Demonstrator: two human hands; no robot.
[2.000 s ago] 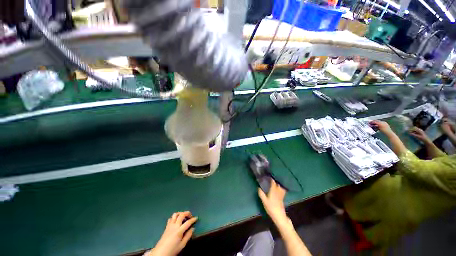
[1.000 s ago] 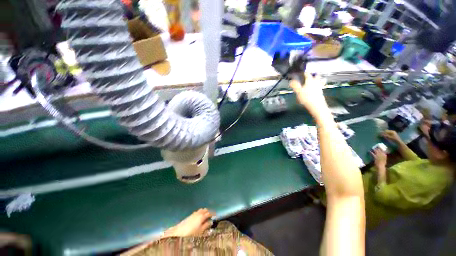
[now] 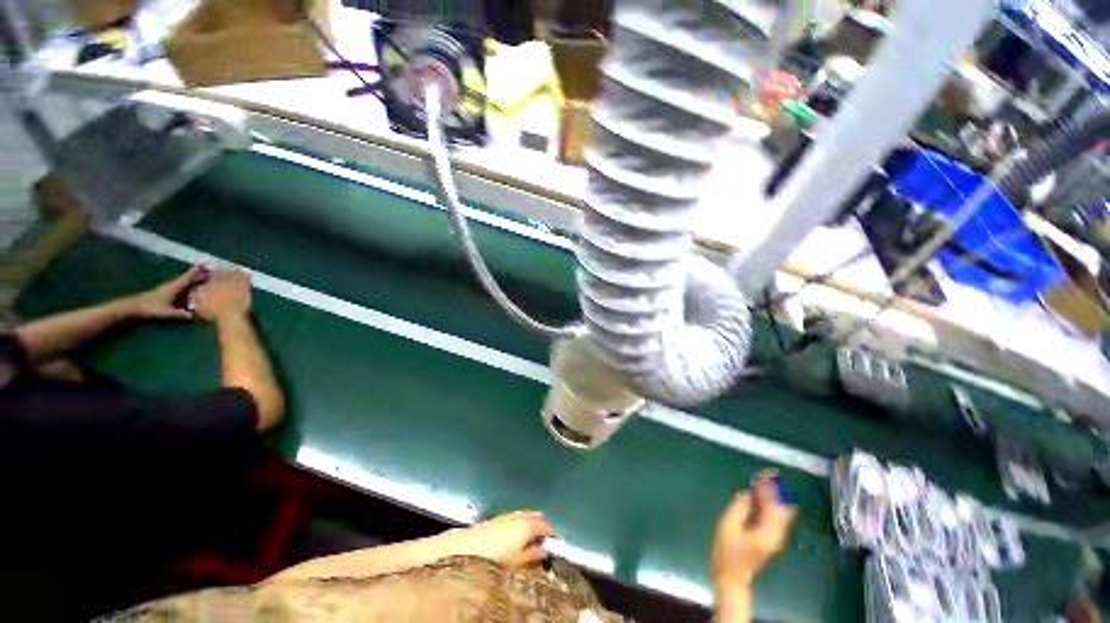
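Note:
My right hand [image 3: 749,535] is raised over the green belt [image 3: 414,426] at the lower right, its fingers closed on a small blue item [image 3: 781,490], blurred. My left hand [image 3: 517,537] rests at the belt's front edge, fingers bent; whether it holds anything cannot be told. The white fume hood [image 3: 584,396] hangs over the belt ahead, between and beyond my hands, below a thick grey ribbed hose [image 3: 651,231]. Piles of white product units [image 3: 925,535] lie to the right of my right hand.
A person in black works at the left, hands [image 3: 201,292] over the belt. A pale post [image 3: 870,134] stands behind the hose. The back shelf bears a blue bin [image 3: 980,225], a brown carton [image 3: 244,43] and a dark fan-like device [image 3: 432,79]. More white units [image 3: 870,375] lie farther back.
The view has turned left, bringing the person in black into sight. My right hand has come down from the back shelf, where it held a dark object, and now holds the blue item.

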